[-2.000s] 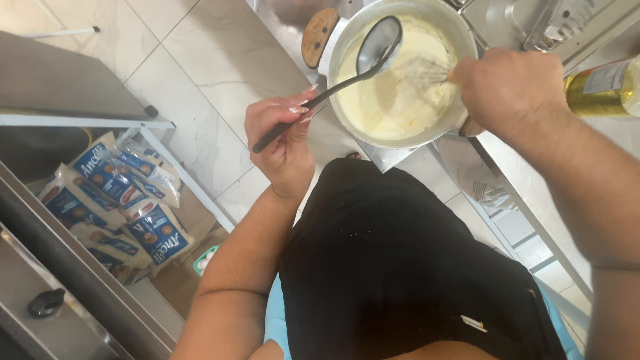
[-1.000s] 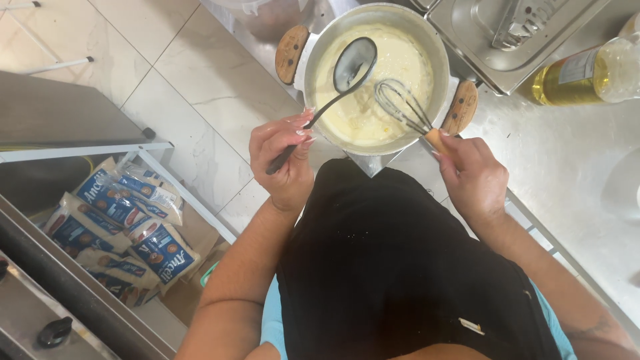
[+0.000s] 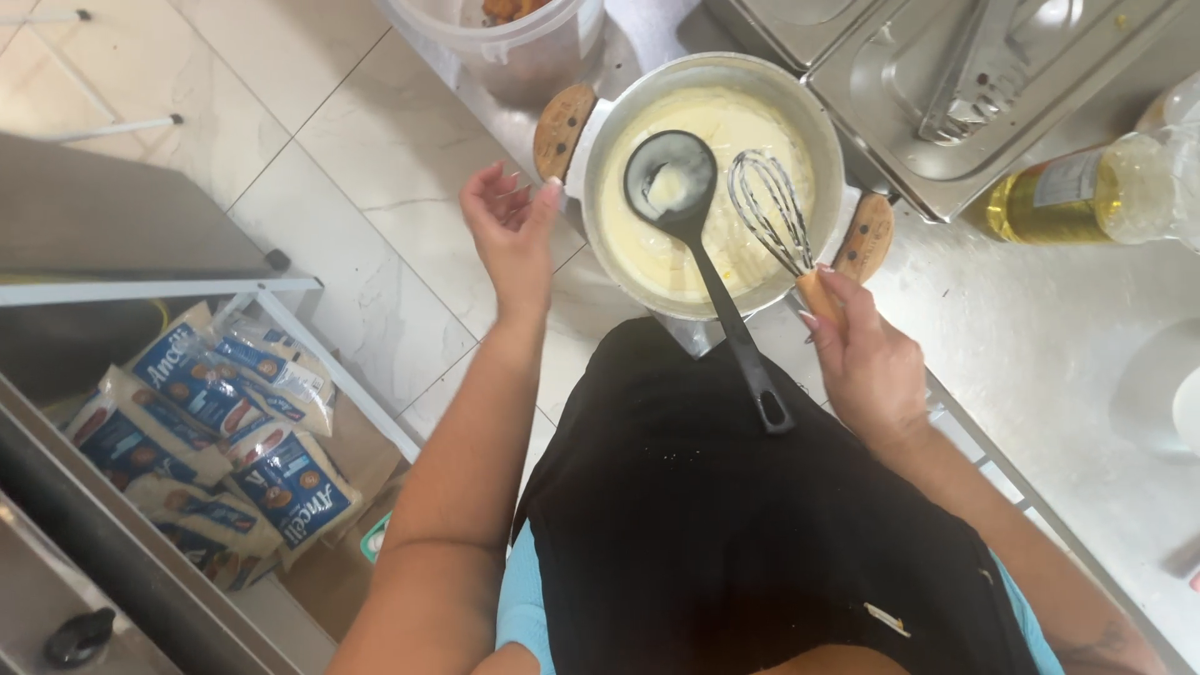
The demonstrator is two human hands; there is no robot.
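A metal pot [image 3: 619, 272] with wooden side handles holds a creamy pale-yellow mixture [image 3: 694, 117]. The black ladle [image 3: 717, 281] lies over the pot, its bowl above or in the mixture and its handle crossing the near rim. My left hand [image 3: 516, 225] holds nothing; its fingers are curled but apart, beside the left wooden handle [image 3: 562, 131]. In my right hand [image 3: 862, 356] is the wooden grip of a wire whisk [image 3: 771, 206], whose coated wires are over the right part of the pot, near the right wooden handle [image 3: 864, 239].
Behind the pot at left is a clear plastic tub [image 3: 525, 47] with orange-brown food. Steel pans [image 3: 900, 103], one with a metal utensil [image 3: 975, 75], and a bottle of yellow oil [image 3: 1059, 197] are to the right. Packaged bags [image 3: 291, 478] lie on a low shelf at left.
My left hand has let go of the ladle, which now rests across the pot's rim. My right hand stirred with the whisk two seconds ago; now the whisk is raised at the pot's right side.
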